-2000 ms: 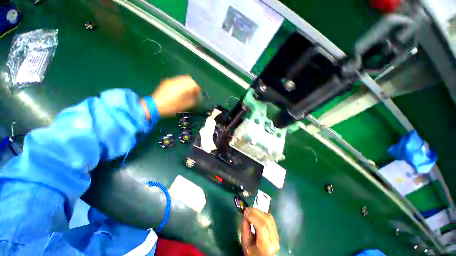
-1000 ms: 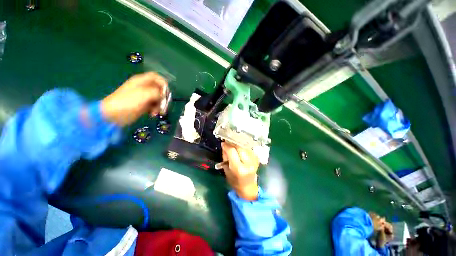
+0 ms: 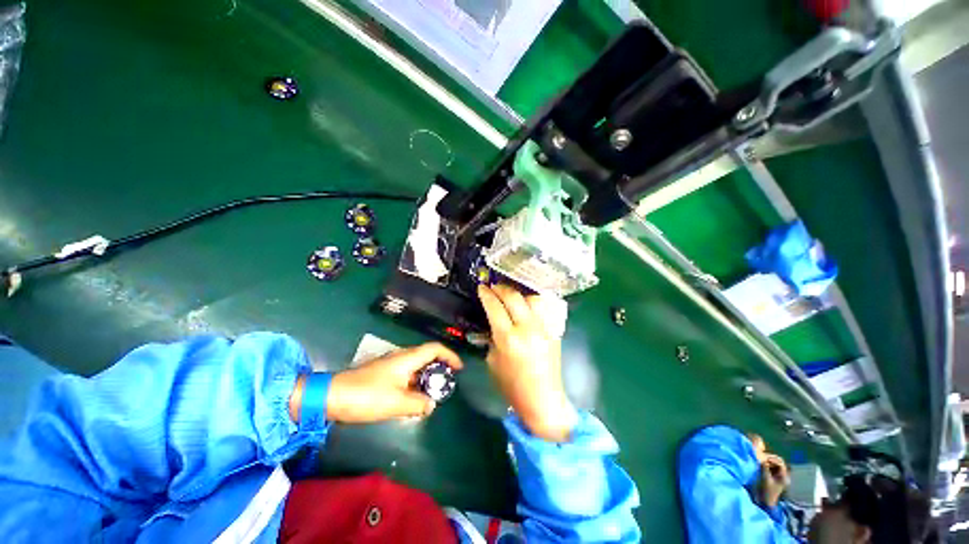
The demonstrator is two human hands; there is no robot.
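My left hand (image 3: 395,385) holds a round module (image 3: 436,380), dark with silvery edge points and a pale centre, in front of the black fixture base (image 3: 425,310). My right hand (image 3: 521,345) reaches under the raised press head (image 3: 542,250), a pale green plate with a clear block. Its fingertips are on another round module (image 3: 481,274) on the base. Red digits glow on the base front, partly beside my right hand. The black press fixture (image 3: 627,122) stands over the base. A white cloth or tape wad (image 3: 429,239) is on its left side.
Three round modules (image 3: 367,251) lie left of the fixture, one farther back (image 3: 282,87). A black cable (image 3: 234,202) runs left. A white pad (image 3: 374,349) is partly behind my left hand. A metal rail (image 3: 425,80) runs behind. A person in blue (image 3: 723,483) is at right.
My left hand has moved right and towards me, and a module now shows in it. My right hand remains at the fixture, its fingertips now on a visible module. The view has shifted.
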